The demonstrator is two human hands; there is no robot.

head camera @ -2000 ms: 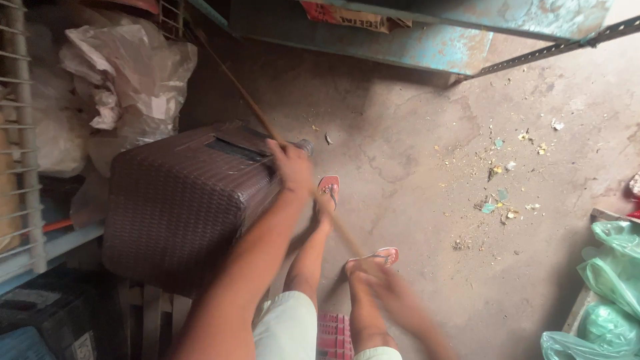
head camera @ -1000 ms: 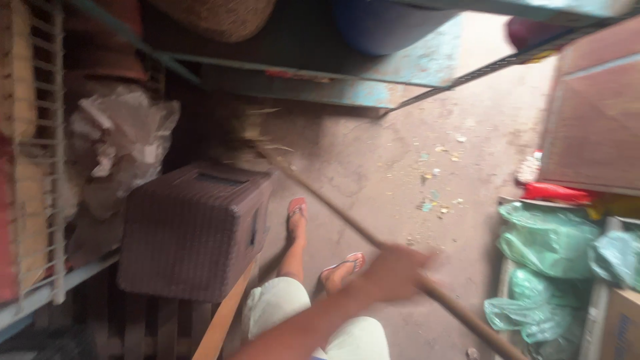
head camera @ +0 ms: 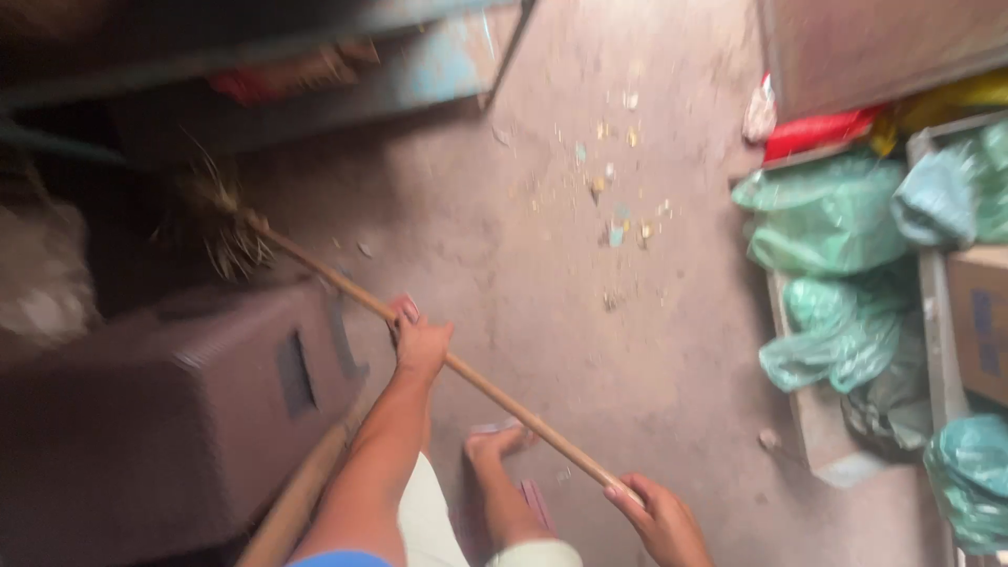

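Observation:
A straw broom's wooden handle (head camera: pixel 512 405) runs diagonally from upper left to lower right. My left hand (head camera: pixel 421 342) is closed around the middle of the handle. Near the handle's lower end, my right hand (head camera: pixel 657 516) grips it too. The broom's straw bristles (head camera: pixel 228 224) spread over the floor in shadow at the left, just above a dark brown woven-look plastic box (head camera: pixel 252 394). Scattered bits of litter (head camera: pixel 618 228) lie on the concrete floor right of the broom.
A worn blue shelf (head camera: pixel 449 67) spans the upper left. Green plastic bags (head camera: pixel 835 213) fill crates along the right, beside a cardboard box (head camera: pixel 980 315) and a red package (head camera: pixel 819 134). My sandalled feet are on the floor below the handle. Clear plastic (head camera: pixel 47 276) hangs at the left.
The view has shifted. Two seconds ago the bristles were out of sight; now they show on the floor above the brown box. Both hands are seen clearly on the handle.

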